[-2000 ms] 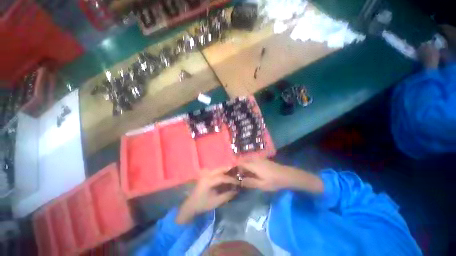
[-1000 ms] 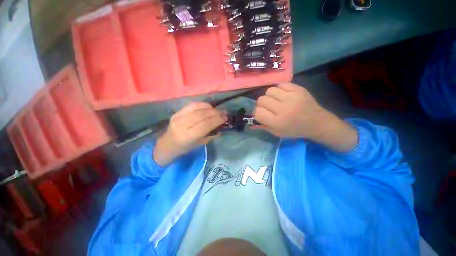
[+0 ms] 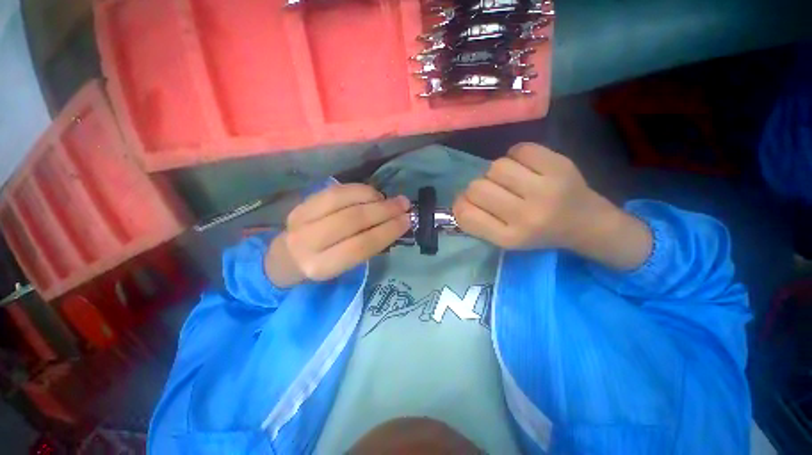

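A black-and-silver piece (image 3: pixel 443 219) is held level between my two hands, in front of my chest. A matte black strip (image 3: pixel 427 220) stands upright across its silver middle. My left hand (image 3: pixel 349 231) grips the left end and my right hand (image 3: pixel 521 197) grips the right end; the fingers hide both ends. Beyond my hands lies the salmon-red divided tray (image 3: pixel 343 131). Its right compartment holds several finished pieces (image 3: pixel 476 58) stacked crosswise like rungs, silver ends outward. Part of another piece shows at the top edge of the third compartment.
A second red divided tray (image 3: pixel 87 188) sits at the left, tilted, with empty compartments. The green bench top (image 3: pixel 659 44) extends to the upper right. A blue sleeve (image 3: pixel 788 133) of another person shows at the right edge. Red objects lie in the dark below the bench.
The view has tipped down and closer, so the tray sits higher in the picture and the loose pieces are out of view. Both hands still hold the piece; the black strip now shows more clearly upright.
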